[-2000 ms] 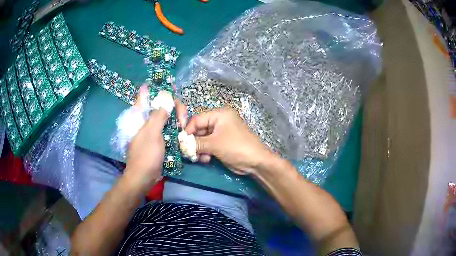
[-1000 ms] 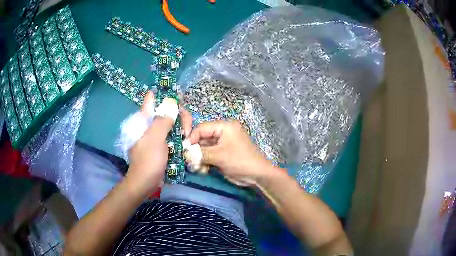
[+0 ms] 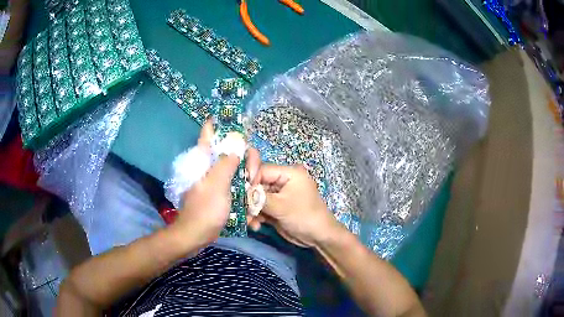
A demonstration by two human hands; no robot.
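My left hand [image 3: 213,186] grips a green PCB strip [image 3: 229,111] near its middle, with the strip pointing away from me. A white cover is on its thumb and a soft white wad [image 3: 188,170] sits at its palm. My right hand [image 3: 287,201] is at the strip's right edge, thumb and fingertips pinched together, with a white cover on a fingertip. Whether a small part is between them is too small to tell. A clear plastic bag [image 3: 396,117] heaped with small metal components [image 3: 287,130] lies open to the right.
Two more PCB strips lie beyond my hands, one at the back [image 3: 213,43] and one at left [image 3: 176,83]. A stack of PCB panels [image 3: 80,62] rests on clear film [image 3: 93,148] at left. Orange-handled cutters [image 3: 253,25] lie at the back. A cardboard carton [image 3: 488,186] stands at right.
The view has shifted, so the bench items appear lower and further right. Both hands stay at the held strip, my right fingertips still by its right edge.
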